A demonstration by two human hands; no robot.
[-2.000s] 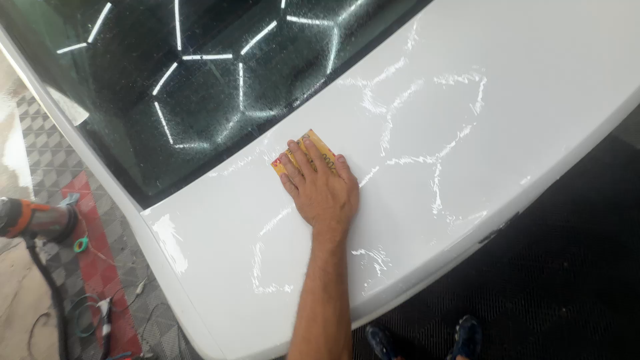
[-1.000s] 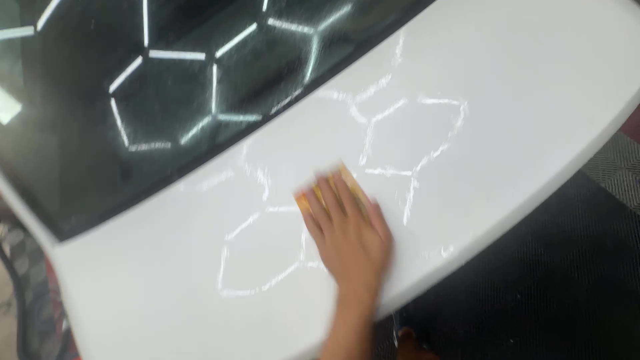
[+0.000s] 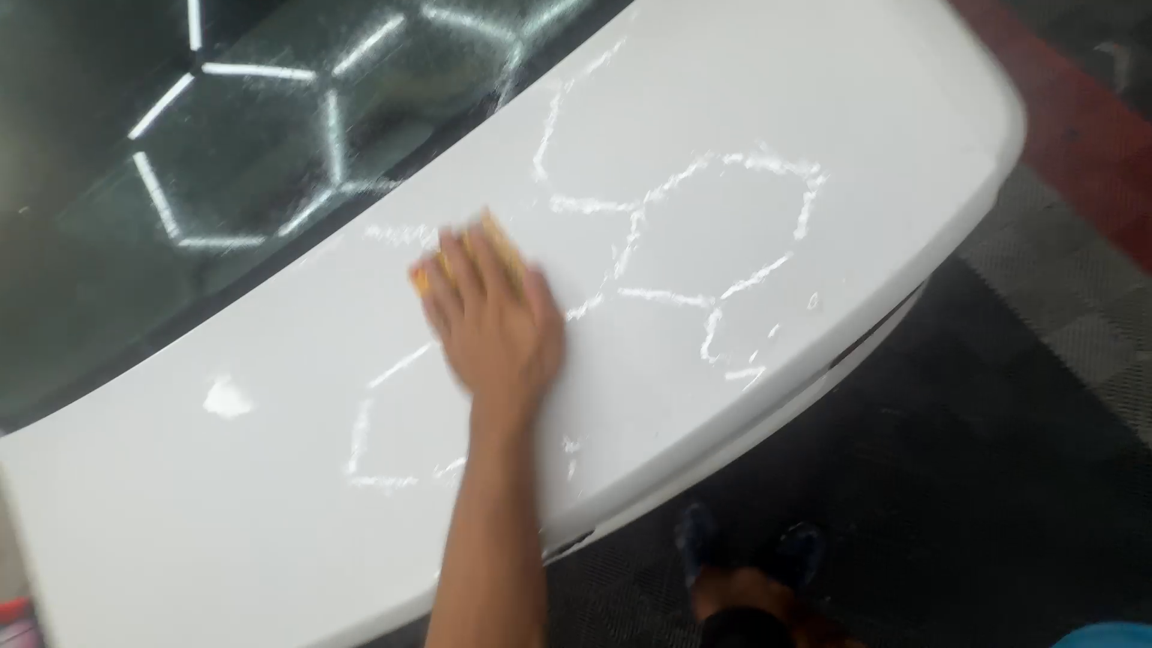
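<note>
My left hand (image 3: 499, 324) lies palm down on the white painted car panel (image 3: 720, 225), just below the dark window glass (image 3: 252, 153). Its fingers are spread over a thin yellow sheet or pad (image 3: 506, 247) and press it flat against the paint. The corners of the yellow piece stick out past the fingertips and beside the thumb; most of it is hidden under the hand, and blur obscures its surface. Bright hexagonal light reflections lie on the panel and the glass around the hand. My right hand is not in view.
The panel's curved edge (image 3: 765, 427) runs from lower left to upper right, with a dark gap beneath. Feet in dark shoes (image 3: 796, 553) stand on the black floor (image 3: 945, 504) beyond it. A red floor strip (image 3: 1071, 171) lies at right, a blue object (image 3: 1102, 635) at the bottom corner.
My left hand has slid over the panel with the yellow piece under it, away from the glass and then back nearer to it. The view has shifted, showing more of the panel's right end.
</note>
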